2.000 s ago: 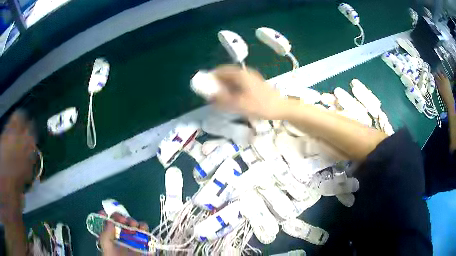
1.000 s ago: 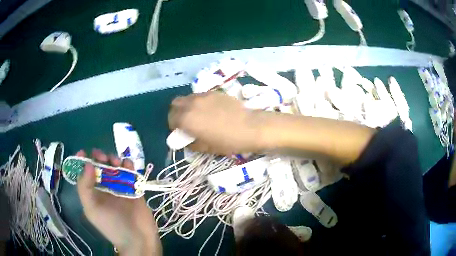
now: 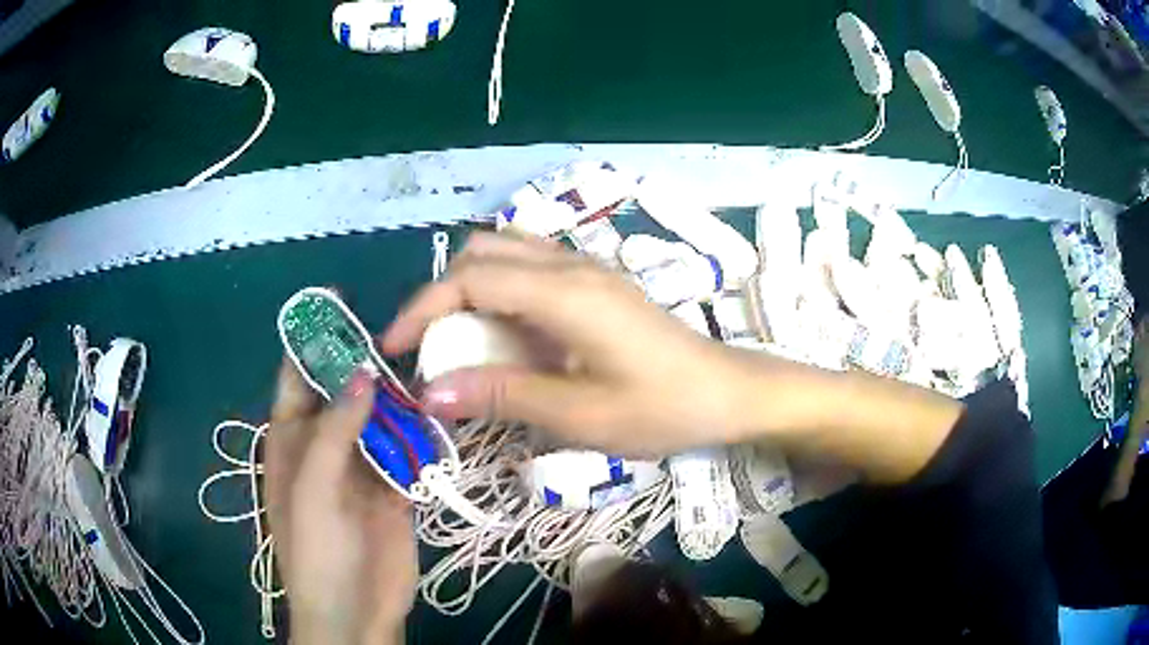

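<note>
My left hand (image 3: 334,504) holds an open white bottom housing (image 3: 365,388), tilted, its inside facing me. A green circuit board (image 3: 321,338) lies at its upper rounded end. A blue battery (image 3: 401,439) with red wires fills the lower half. A white cord (image 3: 479,510) leaves the lower end. My right hand (image 3: 554,340) is just right of the housing, with a white rounded piece, apparently a back cover (image 3: 469,349), between thumb and fingers. Part of that piece is hidden by the fingers.
White covers (image 3: 869,284) are heaped at right, with tangled cords (image 3: 554,548) in front. More corded units (image 3: 116,403) lie at left. A pale metal rail (image 3: 315,189) crosses behind. Spaced units (image 3: 212,57) lie on the green belt. Another person's arm (image 3: 1125,460) shows at far right.
My left hand has moved right and turned the housing steeper. My right hand has come beside it, with the white piece now raised near the housing. The belt units have shifted in view.
</note>
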